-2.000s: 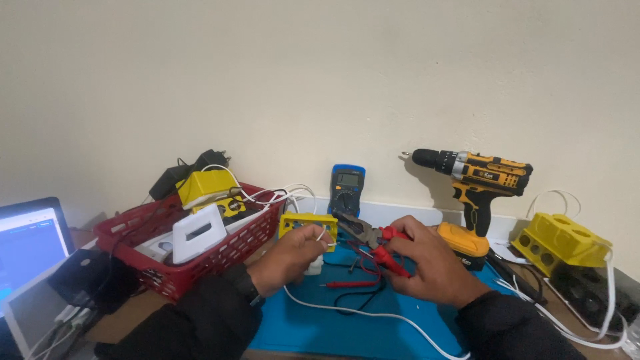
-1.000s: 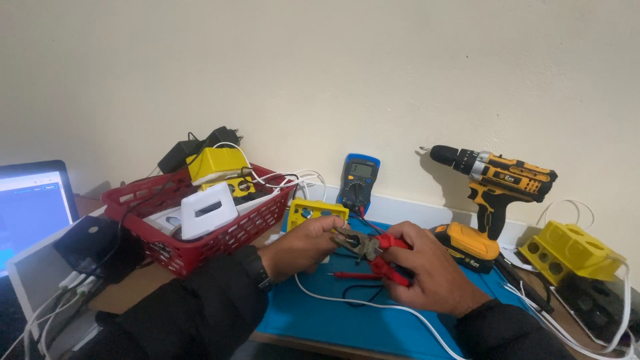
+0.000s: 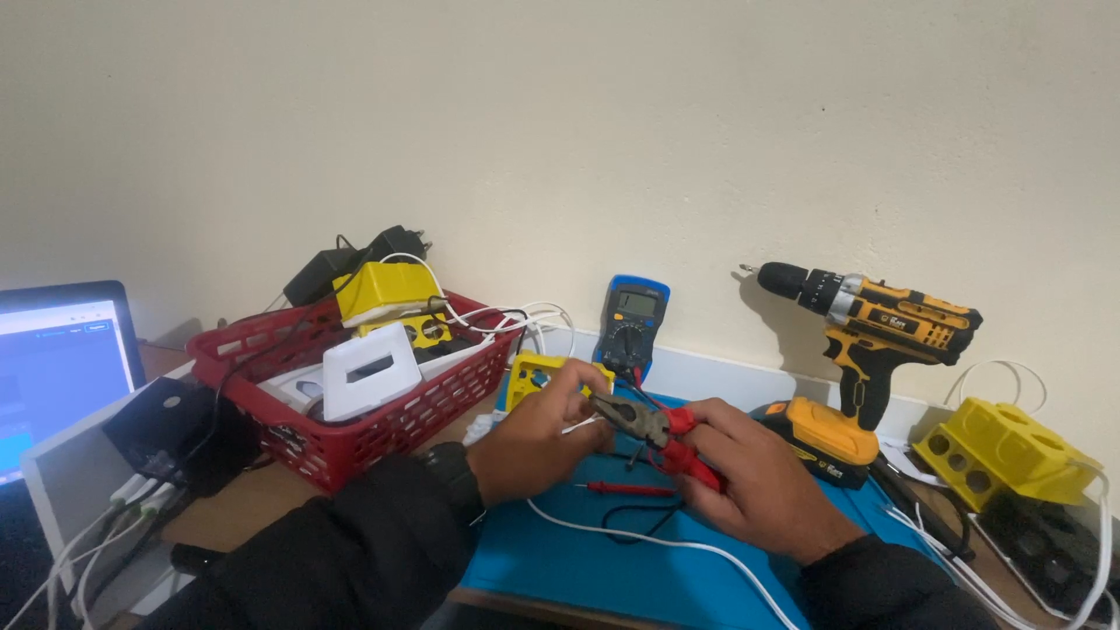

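Observation:
My right hand (image 3: 757,477) grips the red handles of a pair of combination pliers (image 3: 643,423), whose metal jaws point left toward my left hand (image 3: 547,437). My left hand is closed around a white cable (image 3: 579,426), a short end of which shows beside its fingers near the jaws. Whether the jaws touch the cable cannot be told. The cable (image 3: 674,544) runs across the blue mat (image 3: 560,577). Behind my left hand lies a yellow plastic electrical box (image 3: 534,374). A red test probe (image 3: 626,489) rests on the mat below the pliers.
A multimeter (image 3: 632,325) leans on the wall. A cordless drill (image 3: 866,332) stands at right, beside a yellow electrical box (image 3: 1006,446) with white wires. At left are a red plastic basket (image 3: 394,437) holding adapters, yellow boxes and a white cover plate (image 3: 369,367), and a laptop (image 3: 61,376).
Two seconds ago the pliers' jaws were apart from my left fingers; one second ago they were at them. Now a white cable end shows between my left hand and the pliers.

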